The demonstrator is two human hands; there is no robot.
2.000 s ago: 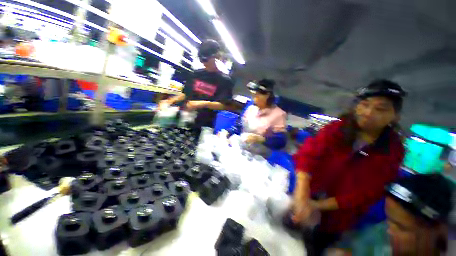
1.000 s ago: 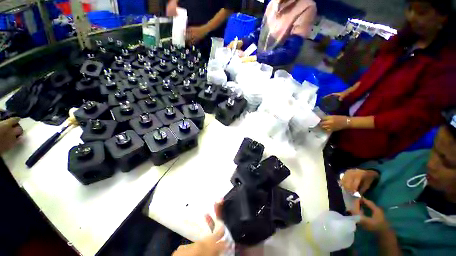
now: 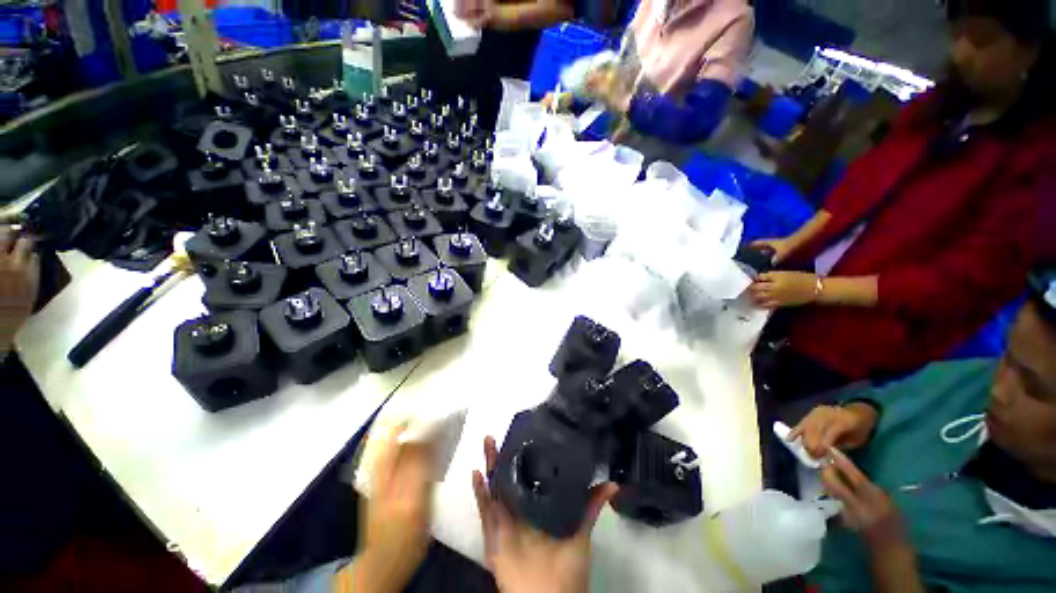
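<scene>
My right hand (image 3: 536,554) is at the bottom centre with its fingers spread around a black cube unit (image 3: 544,469), whose round recess faces up. My left hand (image 3: 400,498) is just left of it, blurred, with a white cloth (image 3: 444,440) at its fingers. Several other black units (image 3: 585,348) sit against the held unit, behind it and to its right; one at the right (image 3: 660,477) shows its metal prongs.
Rows of black units (image 3: 359,272) fill the left table. A black-handled tool (image 3: 122,319) lies left of them. White packaging sleeves (image 3: 683,238) are heaped mid-table. A squeeze bottle (image 3: 770,539) is at the lower right. Coworkers are at the right and back; another person's hand is at far left.
My left hand has moved left and up with the cloth. My right hand now shows around the unit, whose recess now faces up. The view has shifted slightly.
</scene>
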